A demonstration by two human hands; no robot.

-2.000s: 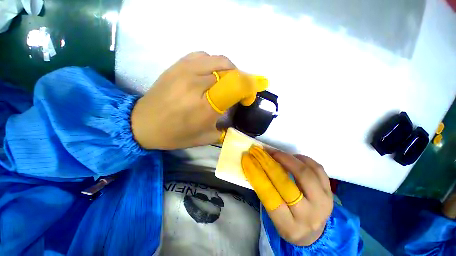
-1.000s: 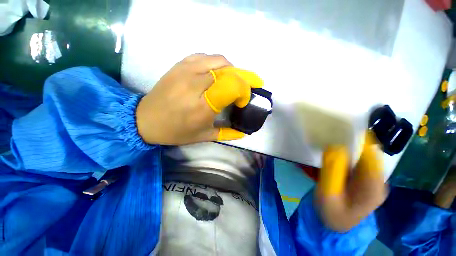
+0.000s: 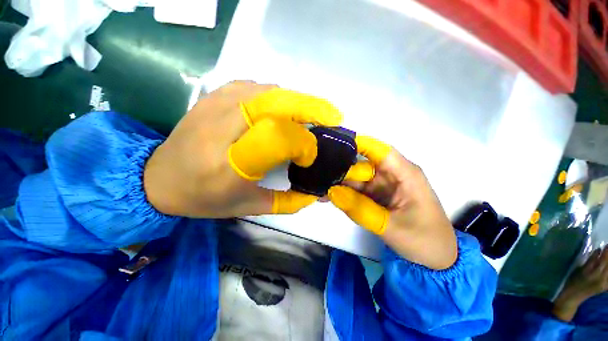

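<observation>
A black smartwatch case [image 3: 325, 160] with a dark face is held between my two hands above the white mat [image 3: 427, 193]. My left hand [image 3: 233, 156], with yellow finger cots, grips its left side, fingers on top and thumb at the lower edge. My right hand [image 3: 400, 193], also with yellow finger cots, holds its right side with the fingertips. Part of the case is hidden behind the fingers.
Black watch units [image 3: 487, 228] stand at the mat's right side. A greyish translucent sheet [image 3: 387, 60] covers the far mat. A red tray [image 3: 527, 33] is at the upper right, a crumpled white cloth [image 3: 57, 33] upper left. Another person's hand [image 3: 587, 283] shows lower right.
My right hand let go of the cream pad, now out of sight, and came back left onto the watch case. The view shifted, bringing the red tray and more of the white cloth into sight.
</observation>
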